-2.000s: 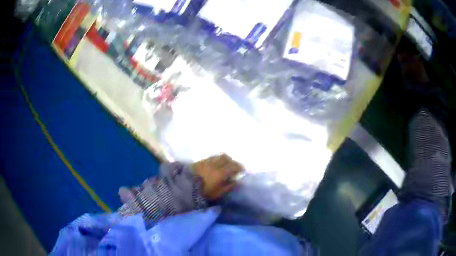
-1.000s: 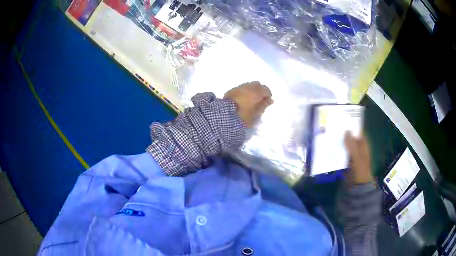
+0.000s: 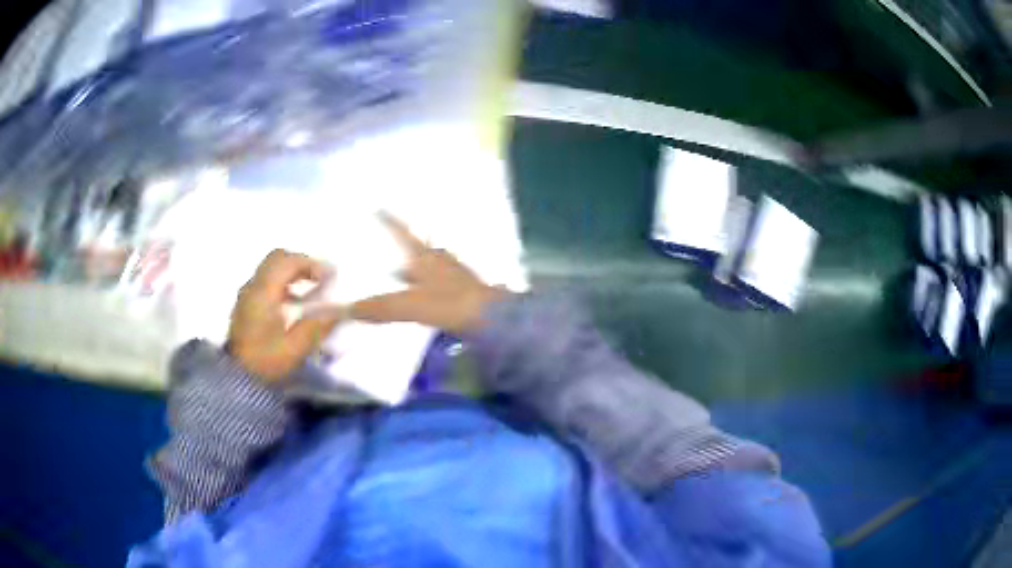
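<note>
My left hand is over the near left part of a glaring white stack of clear bags; its thumb and forefinger curve towards each other. My right hand is just to its right, thumb and forefinger spread, the thumb reaching my left hand. A product box with a white face and a purple side lies below both hands, close to my body. Blur and glare hide whether my left fingers pinch film or touch the box.
Bagged boxes under shiny film lie at the far left. Two loose boxes lie on the green surface at the right, with rows of more boxes further right. A pale metal rail crosses the green surface.
The view has swung to the right. My right hand has moved from holding a box at the right edge of the stack to beside my left hand, with a box now below them.
</note>
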